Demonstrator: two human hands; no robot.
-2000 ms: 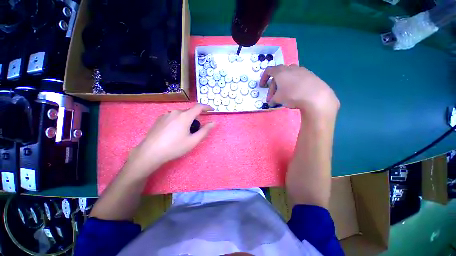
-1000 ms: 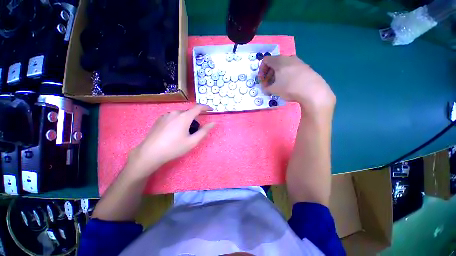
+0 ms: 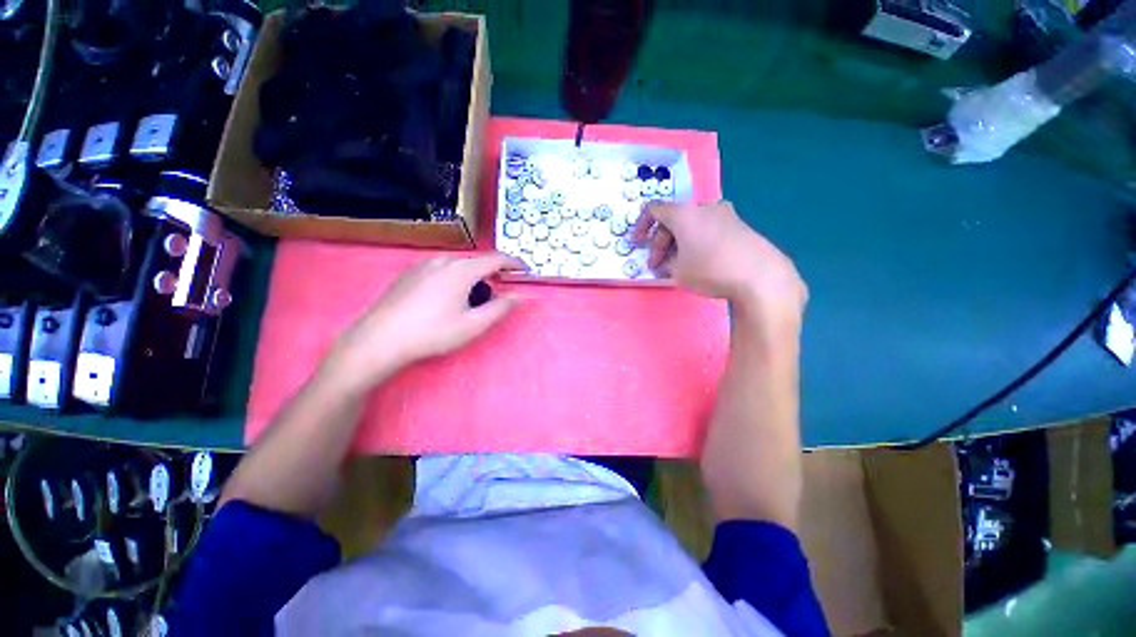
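Note:
The white parts tray (image 3: 596, 279) lies on the pink-red mat (image 3: 536, 386) and holds many small round fittings (image 3: 573, 237), most pale side up. Black ones (image 3: 653, 172) sit at its far right corner. My right hand (image 3: 700, 249) is over the tray's right side, fingers curled down among the fittings; whether it pinches one cannot be seen. My left hand (image 3: 430, 309) rests at the tray's near left corner, fingertips at its rim. A small round black piece (image 3: 480, 294) shows between its thumb and fingers; the grip on it is unclear.
A cardboard box (image 3: 349, 229) of black parts and silvery hardware stands left of the tray. Cameras (image 3: 175, 311) fill the far left. A dark hanging tool (image 3: 603, 62) points down behind the tray. A plastic-wrapped item (image 3: 997, 118) is at the upper right, a black cable (image 3: 997, 396) lower down.
The view has shifted, showing more of the bench's far side. My right hand has moved a little nearer along the tray's right side. My left hand stays by the tray's near left corner.

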